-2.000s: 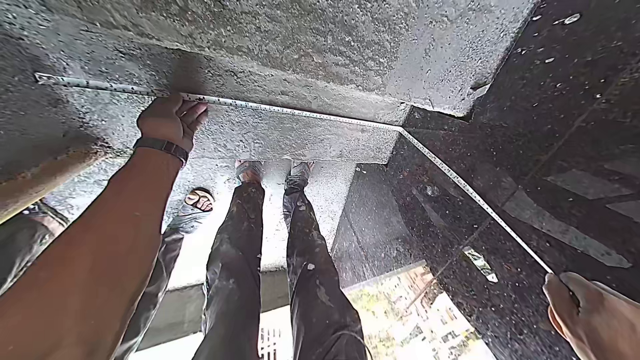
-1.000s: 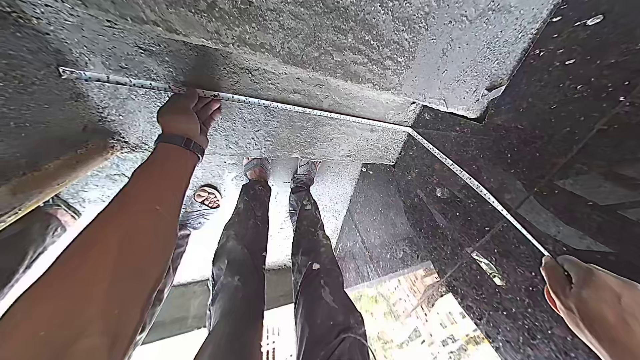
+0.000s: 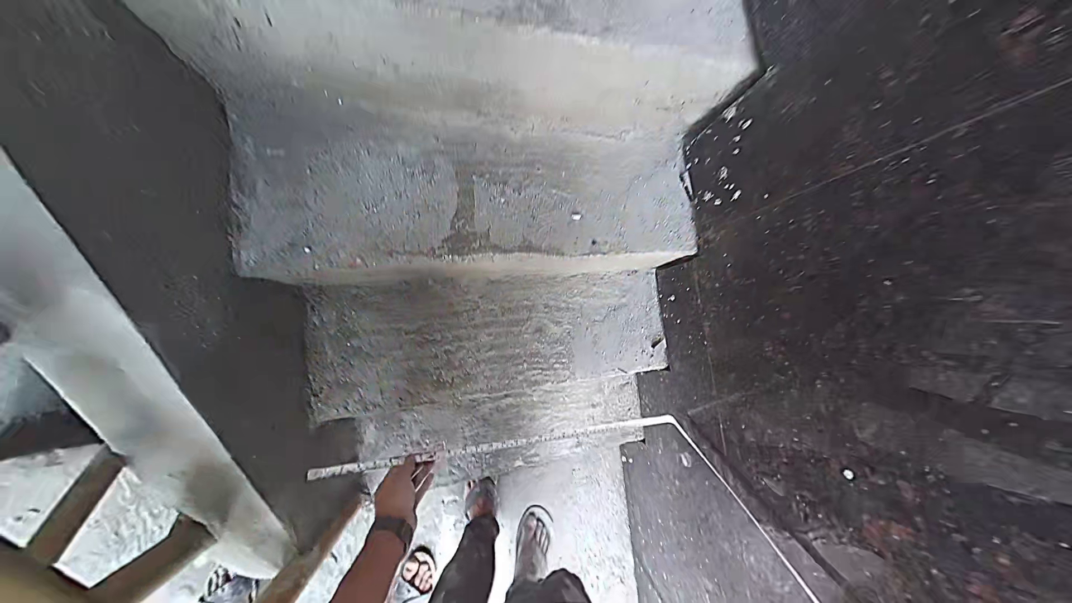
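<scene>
A pale measuring tape (image 3: 544, 437) lies across a concrete step (image 3: 502, 402), its free end at the left past the step's edge. At the right side of the step it bends and runs down along the dark speckled stone wall (image 3: 879, 352) to the bottom edge of the view. My left hand (image 3: 404, 487), with a dark band at the wrist, is at the tape near its left part; the fingers' hold is blurred. My right hand is outside the view, so what it holds is hidden.
Rough concrete stairs (image 3: 469, 201) rise ahead. At the left are a pale sloping beam (image 3: 126, 360) and wooden pieces (image 3: 79, 502). My sandalled foot (image 3: 533, 536) stands on the lower floor, and another person's sandalled foot (image 3: 418, 569) is beside my left arm.
The view has swung up to show more stairs. My right hand, which held the tape at the right earlier, is out of view. My left hand remains at the tape.
</scene>
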